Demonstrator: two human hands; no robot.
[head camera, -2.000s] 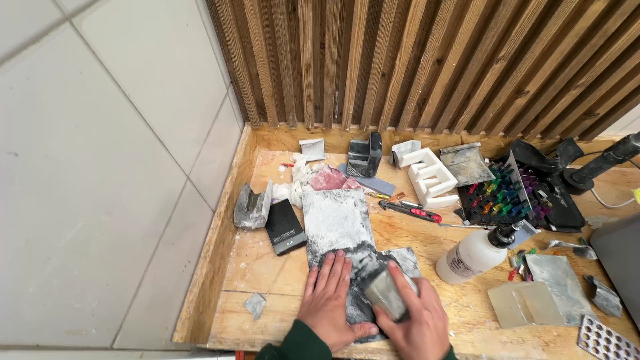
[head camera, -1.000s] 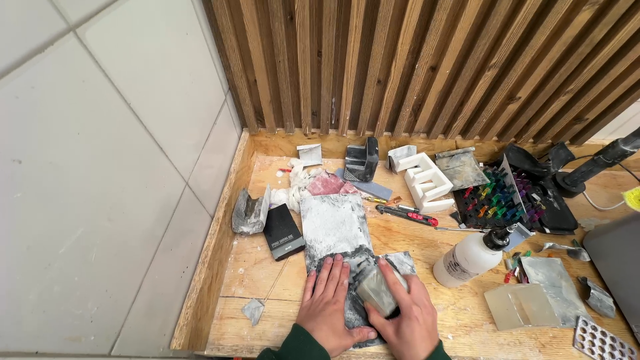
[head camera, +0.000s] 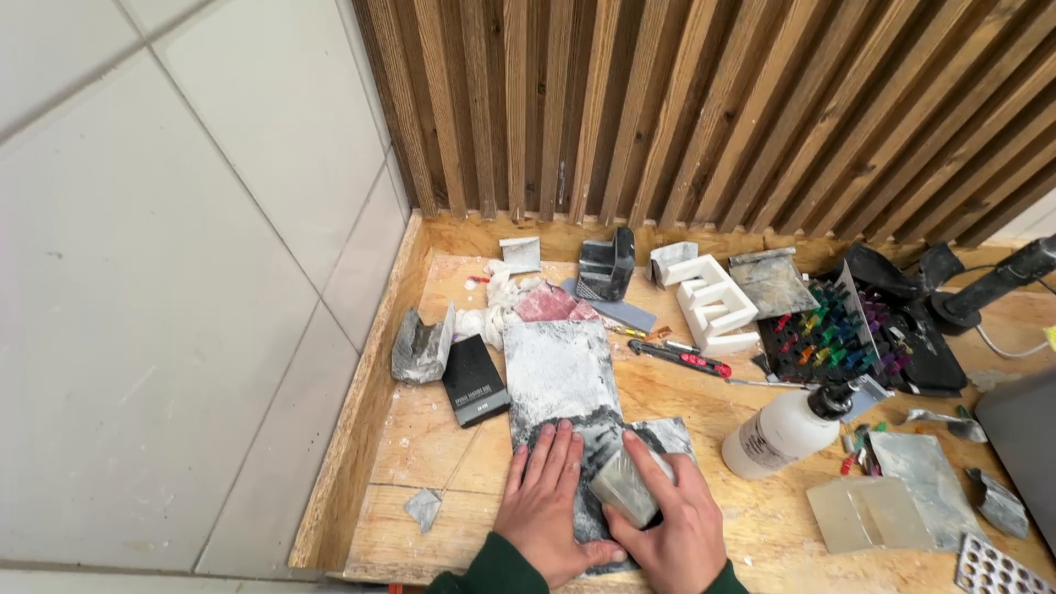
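Note:
A dark sheet of sandpaper, its upper half coated in white dust, lies on the wooden bench. My left hand rests flat on its lower part, fingers spread, pressing it down. My right hand grips a greyish translucent block between thumb and fingers, against the sheet's dark lower right. The block's underside is hidden. Behind my right hand a smaller dusty grey sheet shows in part. Left of the sandpaper is a black box with writing on it.
A white spray bottle, a translucent block and a blister-like tray stand or lie at right. Farther back are a red-black utility knife, white angular piece, black holder and rack of coloured pieces. A wooden rim borders the left.
My right hand and the block have shifted slightly over the sandpaper, with the block held throughout. My left hand stays on the sheet.

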